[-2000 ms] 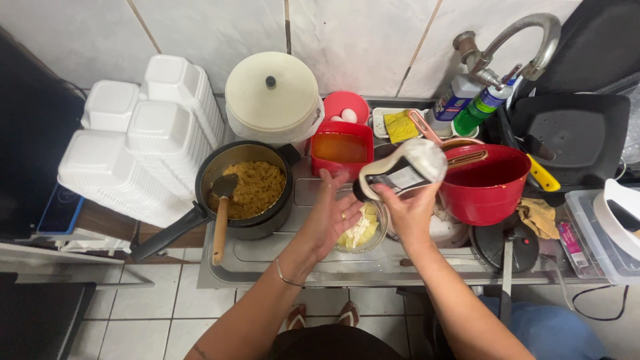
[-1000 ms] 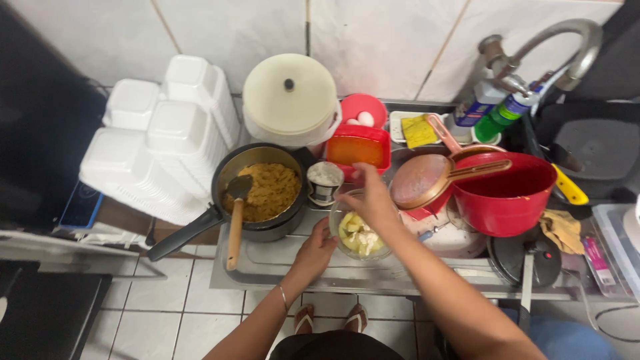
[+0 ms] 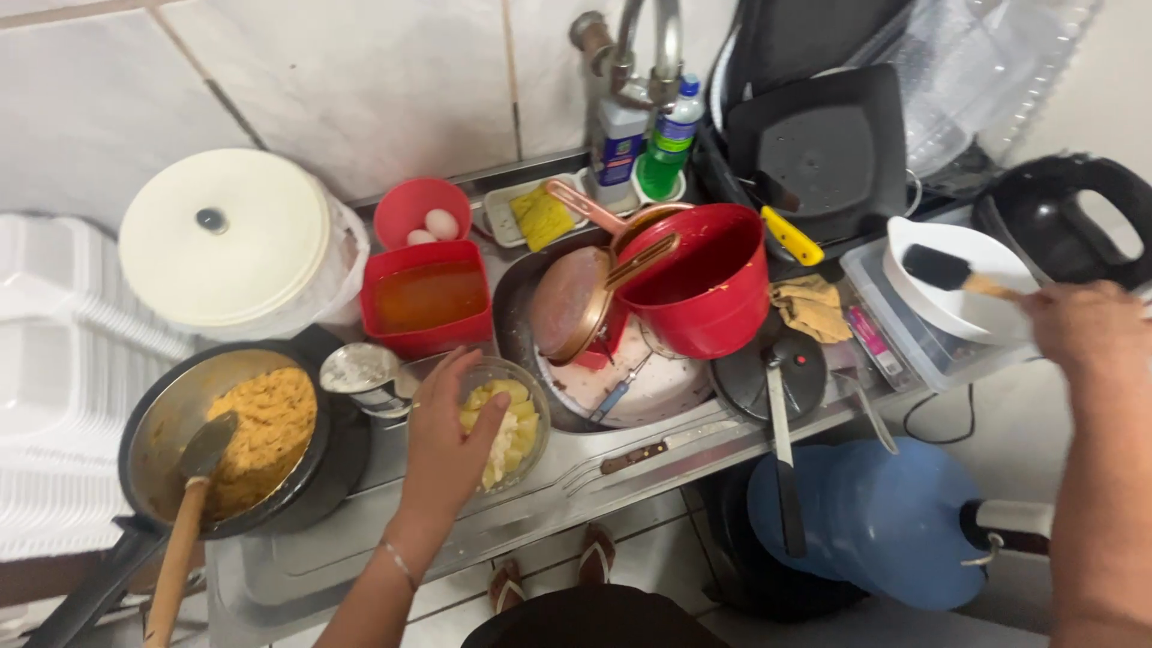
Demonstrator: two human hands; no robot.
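My left hand rests with fingers spread at the left rim of a clear bowl of pale yellow chunks with a white cream on them. Just left of it stands an open can with white residue. At the far right my right hand grips the wooden handle of a spatula with a black head, which lies over a white bowl. A dark pot at the left holds an orange-brown mash and a wooden-handled spoon.
White foam boxes are stacked at the left. Behind stand a lidded cream pot, a red container of orange liquid and a pink bowl with eggs. The sink holds a red pot and pans. A knife lies at the counter's edge.
The can, held over the bowl at first, was set down beside the pot. My right hand has moved from the bowl to the far right and taken hold of the spatula. The view has swung right.
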